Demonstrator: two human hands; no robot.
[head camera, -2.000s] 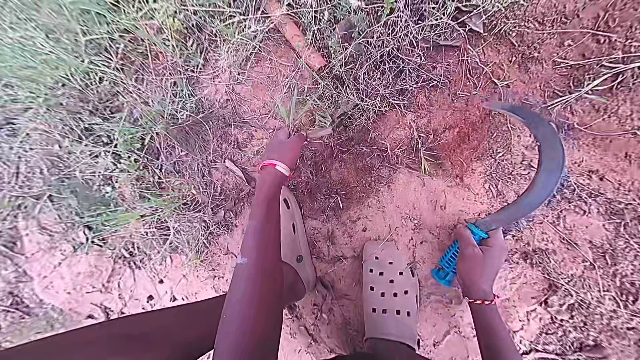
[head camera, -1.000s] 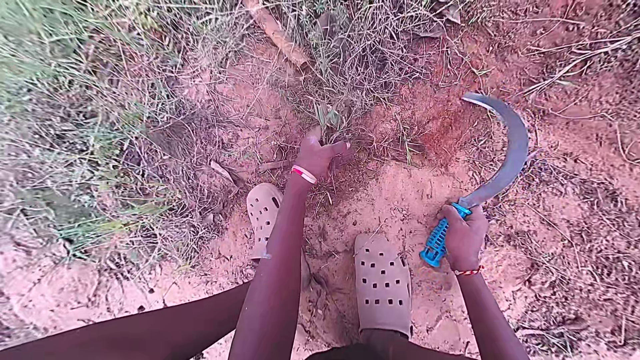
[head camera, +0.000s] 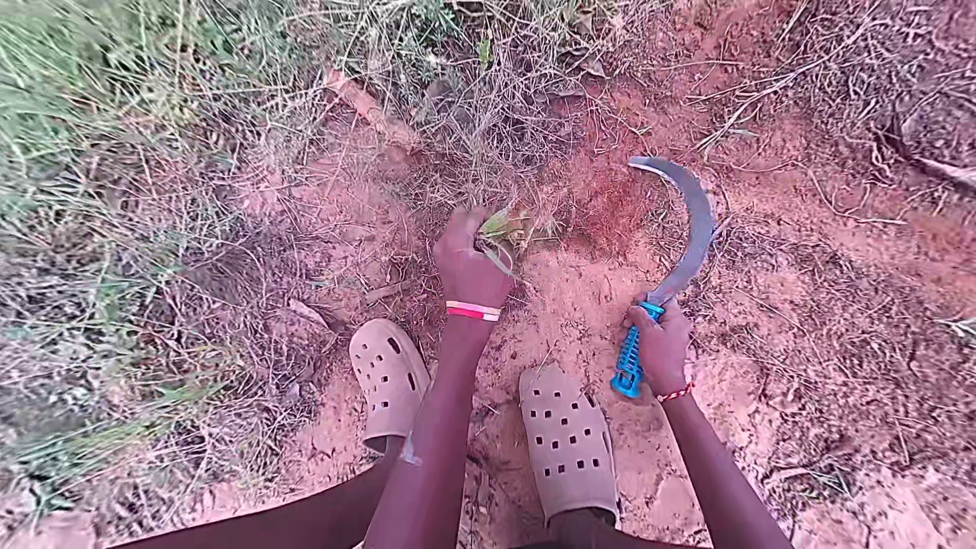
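Note:
In the middle of the head view, my left hand (head camera: 474, 263) is closed on a small tuft of grass (head camera: 509, 227), whose leaves stick out to the right of the fingers. A pink and white band circles that wrist. To the right, my right hand (head camera: 663, 343) grips the blue plastic handle (head camera: 630, 358) of a sickle. The sickle's curved metal blade (head camera: 695, 229) points away from me and bends left at its tip, apart from the left hand. The fingertips of the left hand are partly hidden and blurred.
Two beige clogs (head camera: 387, 377) (head camera: 568, 442) are on my feet, on reddish soil. A piece of wood (head camera: 371, 110) lies beyond the left hand. Dry grass and stems (head camera: 488, 130) cover the ground ahead, with greener grass (head camera: 69, 91) at the left. Thin dry twigs (head camera: 770, 88) lie at upper right.
My left hand has moved to the right, and grass leaves now show to the right of its fingers. The right hand has kept its hold on the sickle.

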